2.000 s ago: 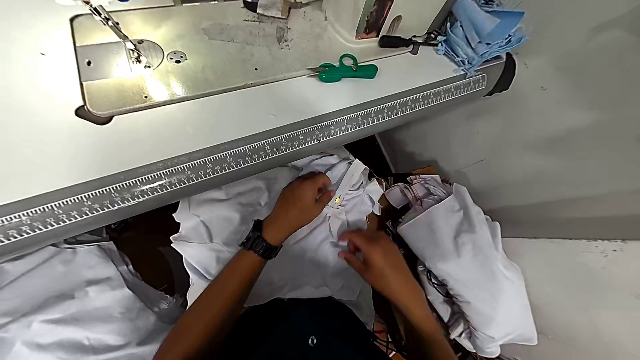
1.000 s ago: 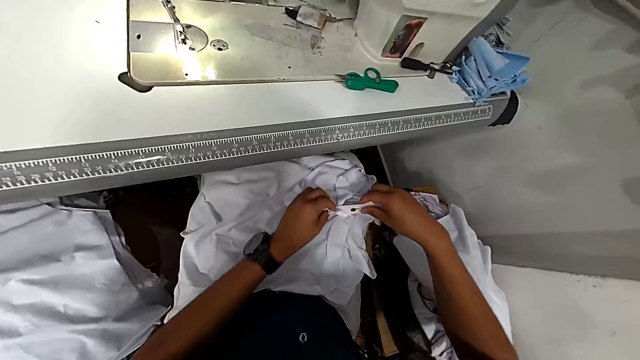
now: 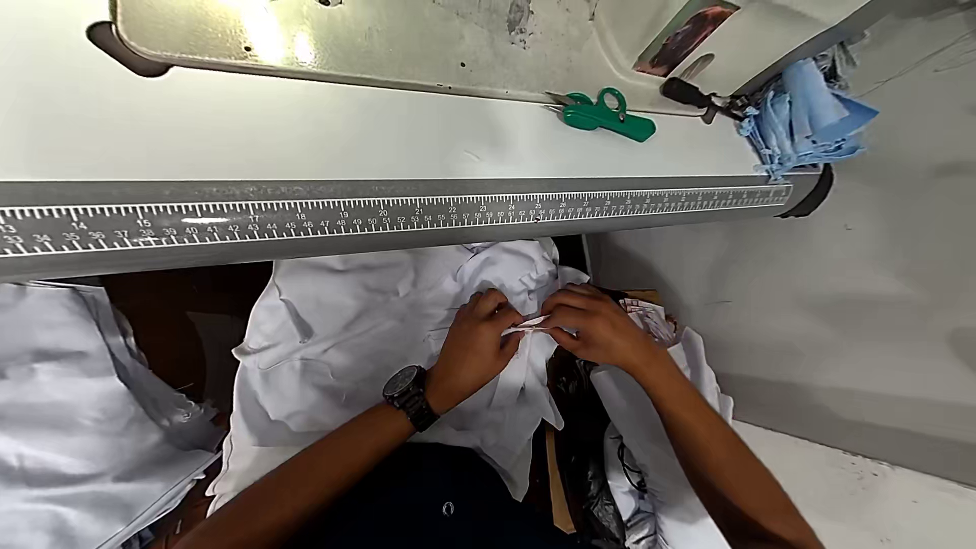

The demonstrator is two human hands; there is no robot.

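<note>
White fabric (image 3: 351,328), a garment piece by its look, lies spread over my lap below the table edge. My left hand (image 3: 480,343), with a dark watch on its wrist, pinches a narrow folded strip of this fabric (image 3: 528,326) between thumb and fingers. Close by on the right, my right hand (image 3: 595,324) grips the other end of the same strip. A small gap separates the fingertips, and the strip spans it. The fingers hide part of the fold.
Above lies the sewing machine bed (image 3: 366,46) with green thread snips (image 3: 608,118) before it. A ruler tape (image 3: 419,213) runs along the table edge. Blue fabric scraps (image 3: 808,114) sit at the right corner. White fabric piles (image 3: 76,396) lie left, and more white cloth (image 3: 648,427) right.
Two seconds ago my right hand was apart from my left, off the fold; one second ago both held the strip, as now. The view has shifted toward the lap.
</note>
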